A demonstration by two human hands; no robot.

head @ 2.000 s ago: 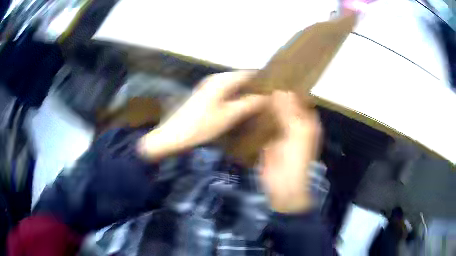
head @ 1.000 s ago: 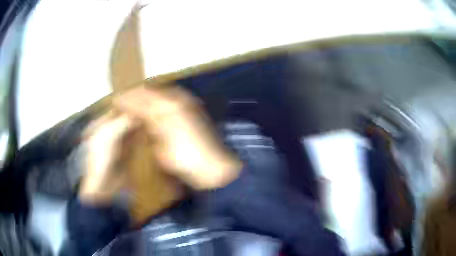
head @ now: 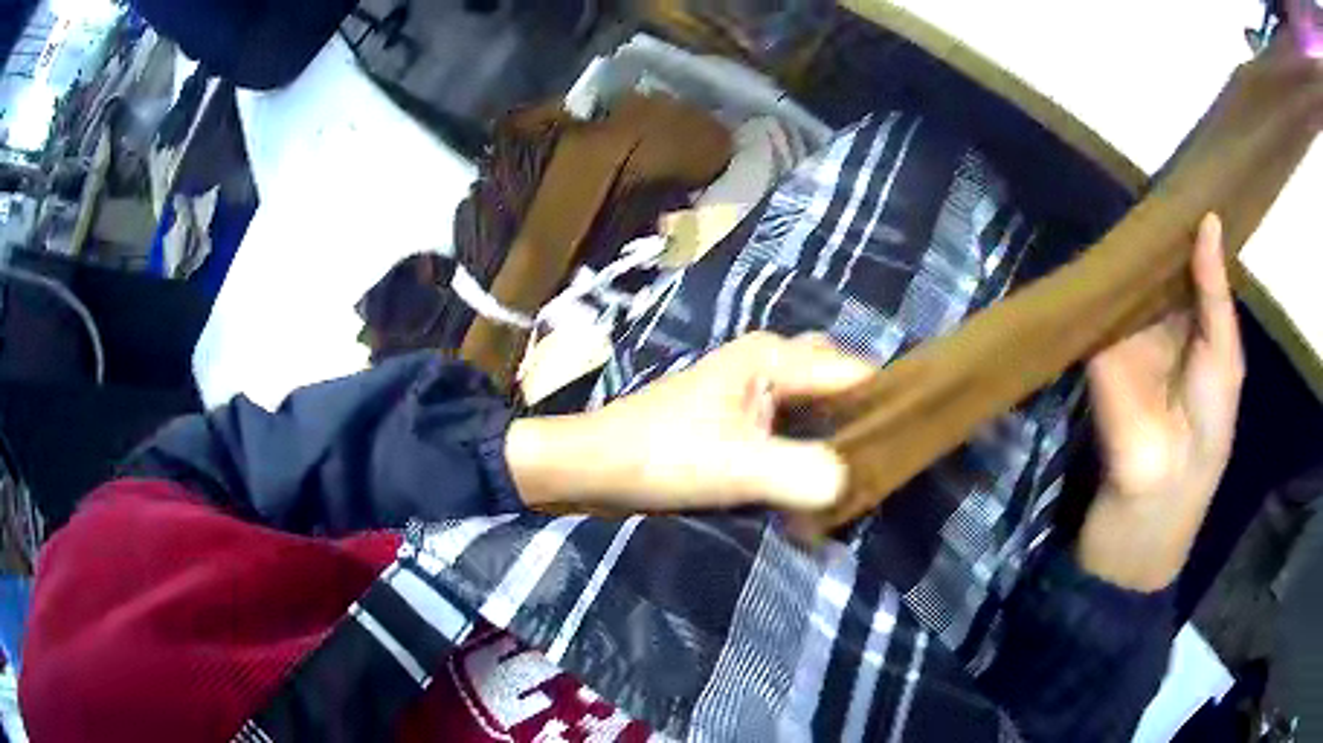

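Observation:
A long brown fabric band (head: 1016,334) runs from the lap up over the table edge to the needle area at the top right corner. There a pink-violet glare shows beside a small dark metal part, cut off by the frame. My left hand (head: 711,424) grips the band's lower end between thumb and fingers above my lap. My right hand (head: 1172,380) is under and beside the band near the table edge, fingers extended upward; the band hides part of it, and whether it grips is unclear.
The white table (head: 1081,73) with a tan edge is at the upper right. A grey-white container (head: 639,66) with brown pieces (head: 639,160) and white strips stands left of my lap. A white surface (head: 341,203) lies further left. A checked cloth (head: 755,624) covers my lap.
The view has swung left and is sharper. My hands have moved apart: the left now holds the band's lower end, and the right is farther up along it.

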